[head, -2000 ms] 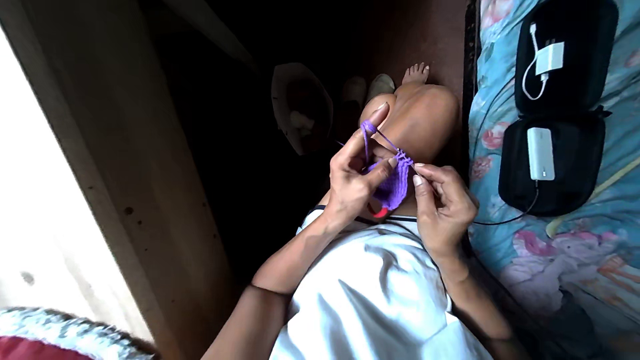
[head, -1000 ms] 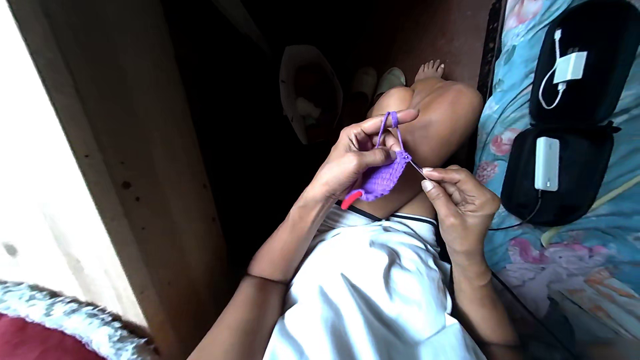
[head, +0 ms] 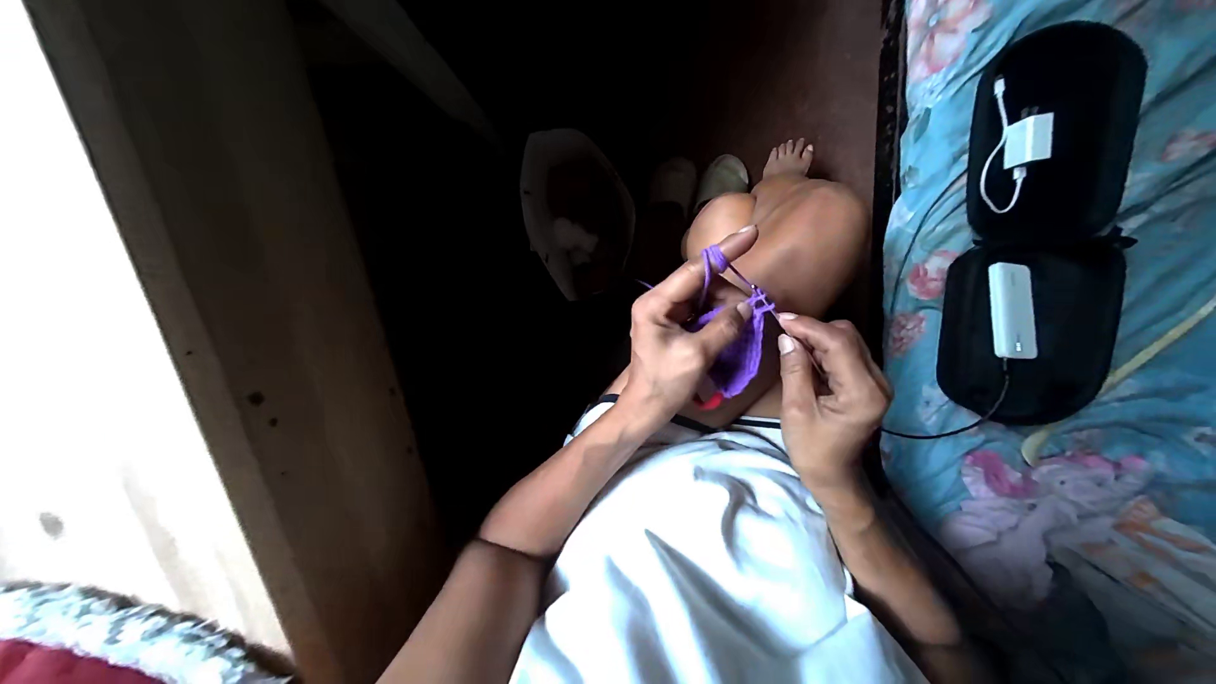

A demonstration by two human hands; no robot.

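Observation:
My left hand (head: 679, 332) pinches a small piece of purple crochet work (head: 736, 356) between thumb and fingers, above my lap. Purple yarn (head: 714, 260) wraps around its raised index finger and runs down to the stitches. In my right hand (head: 836, 389) is a thin crochet hook (head: 804, 350), held between thumb and fingers, its tip at the top edge of the purple piece. Something red (head: 709, 403) shows at the lower end of the piece, partly behind my left hand; I cannot tell what it is.
On the right, a floral bedsheet (head: 926, 228) carries an open black case (head: 969, 380) with a white power bank (head: 1013, 312), its cable, and a white charger (head: 1029, 141). A pale container (head: 546, 190) and slippers (head: 725, 175) are on the dark floor. A wooden board (head: 237, 332) stands left.
The purple piece has tilted in my left hand, and the hook tip has shifted about its top edge. Both hands keep their holds. The view has shifted slightly.

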